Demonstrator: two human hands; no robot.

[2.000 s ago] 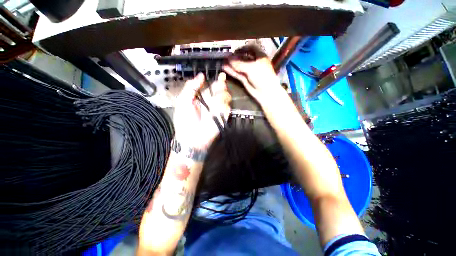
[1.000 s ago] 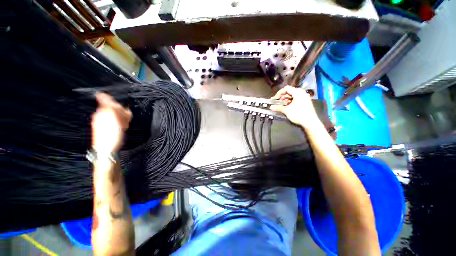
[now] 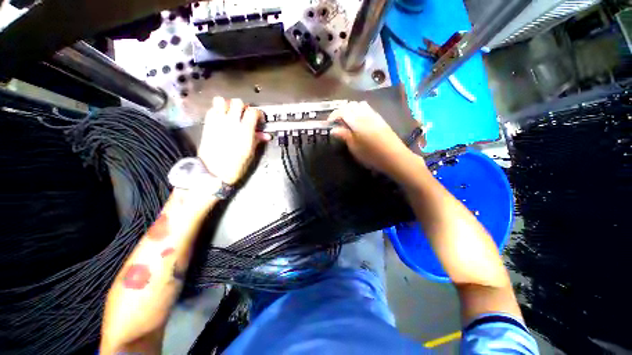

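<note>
A silver slotted loading bar (image 3: 296, 126) lies on the metal table in front of the press, with a row of small slots along its far part. Several black cable ends (image 3: 297, 139) sit in a row at its near edge, their cables running toward me. My left hand (image 3: 232, 139) grips the bar's left end. My right hand (image 3: 362, 132) grips its right end. The fingertips are partly hidden behind the bar. More black cables (image 3: 270, 243) lie across the table's near edge and my lap.
The mould (image 3: 244, 38) sits behind on a holed plate, with a dark block beside it. Steel press columns stand left and right. A big cable bundle (image 3: 149, 159) is at left. A blue tray (image 3: 450, 104) with a tool and a blue tub (image 3: 478, 201) are at right, beside hanging cables (image 3: 572, 229).
My left hand has moved from the cable bundle to the bar's left end. My right hand stays on the bar's right end. The view has shifted, and the mould shows larger.
</note>
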